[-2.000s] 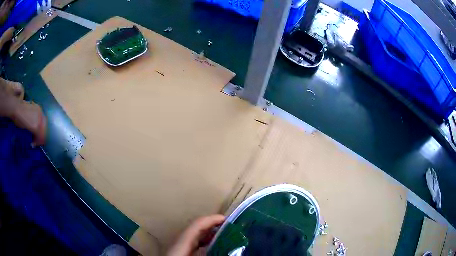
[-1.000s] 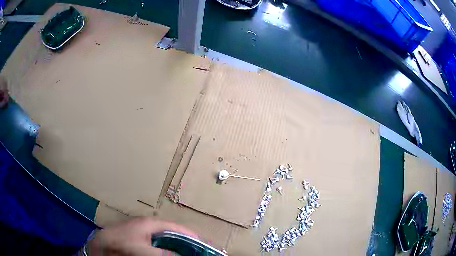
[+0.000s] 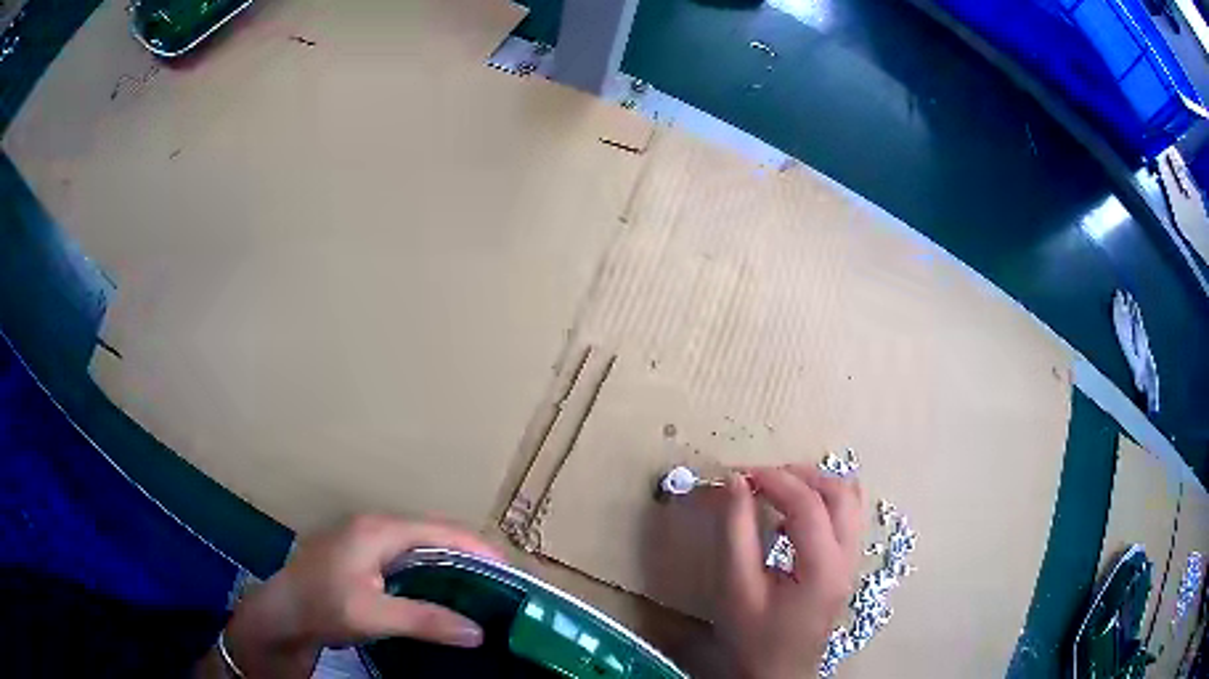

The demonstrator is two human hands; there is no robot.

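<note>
My left hand (image 3: 358, 584) holds a glossy green housing (image 3: 583, 634) with a silver-white rim at the bottom edge, which cuts part of it off. My right hand (image 3: 789, 544) is over the small cardboard pad (image 3: 597, 517), with thumb and finger closed on a thin pale applicator stick (image 3: 712, 482). The stick's left end meets a small white lump (image 3: 678, 480) on the pad. Small white-silver fittings (image 3: 875, 597) lie in a curved pile right of my right hand. A few white-silver pieces (image 3: 780, 552) show at its palm; whether they are held is unclear.
A large cardboard mat (image 3: 358, 239) covers the bench. Another green housing (image 3: 186, 20) sits at the far left, and one more (image 3: 1116, 617) at the lower right. A grey metal post (image 3: 593, 47) stands at the back. A blue crate (image 3: 1127, 66) is at the top right.
My right hand has come into view over the pad and taken hold of the stick. My left hand still holds the housing, now further into view. The camera view has shifted.
</note>
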